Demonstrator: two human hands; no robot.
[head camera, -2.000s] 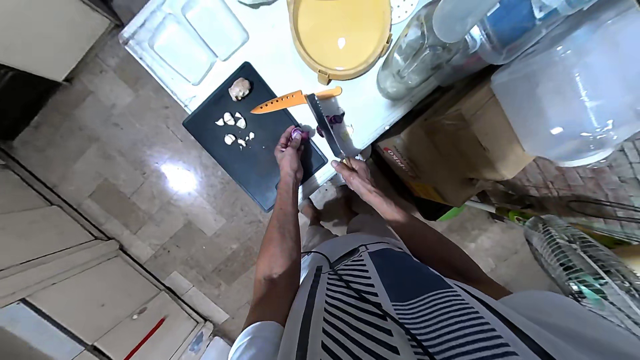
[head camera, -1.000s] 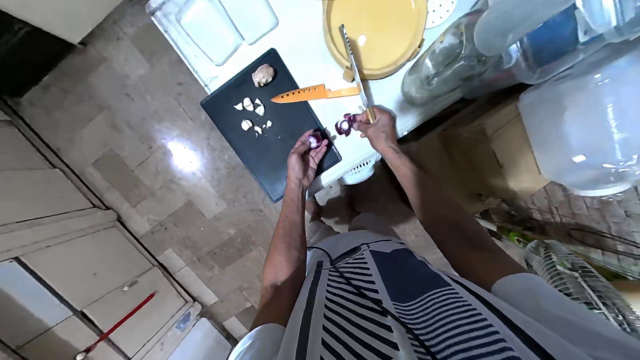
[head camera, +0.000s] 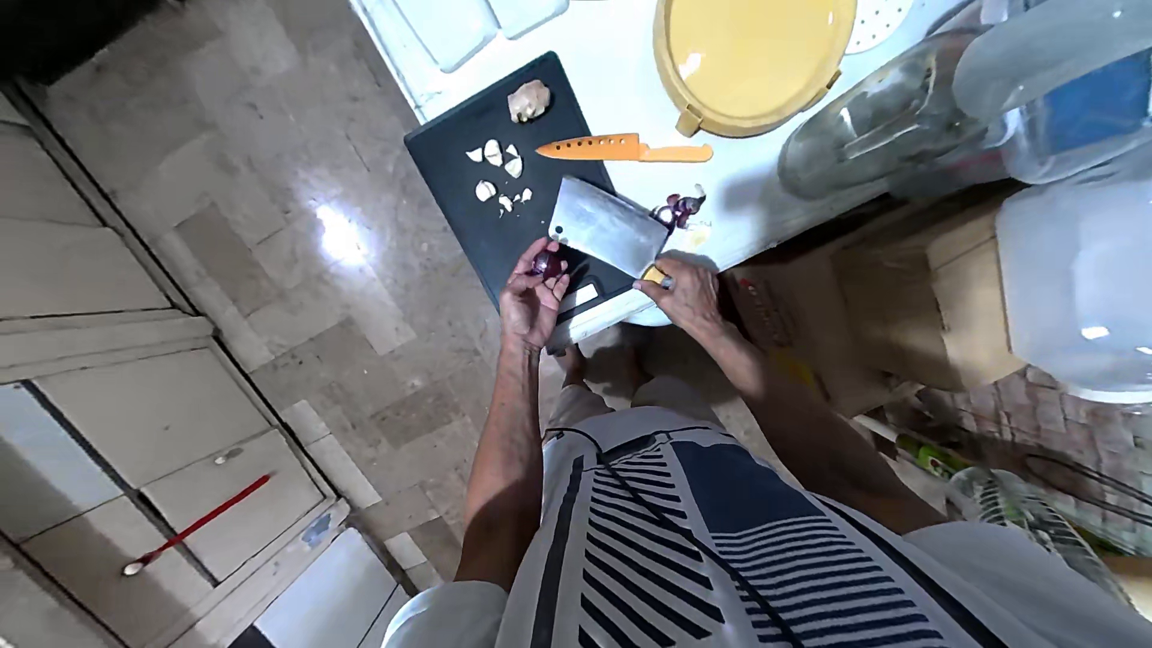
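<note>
My left hand (head camera: 533, 301) holds a small red onion (head camera: 546, 264) over the near part of a dark cutting board (head camera: 468, 211). In my right hand (head camera: 686, 290) is the handle of a cleaver (head camera: 609, 227), its broad blade lying flat-side up over the board's right edge. Red onion peelings (head camera: 680, 210) lie on the white counter just beyond the blade. Garlic cloves (head camera: 492, 152) and a piece of ginger (head camera: 529, 101) rest on the board. An orange knife (head camera: 621, 148) lies across the board's edge and the counter.
A round yellow lid or container (head camera: 756, 63) stands on the white counter (head camera: 621, 45). A large glass jar (head camera: 864, 117) and clear plastic containers (head camera: 1080, 279) are at the right. A cardboard box (head camera: 927, 306) sits beneath them. A white tray (head camera: 441, 27) is at the far left.
The cleaver, pointing away over the counter a second ago, now slants leftward across the board's edge toward my left hand. Onion peelings that were by my right hand now lie on the counter.
</note>
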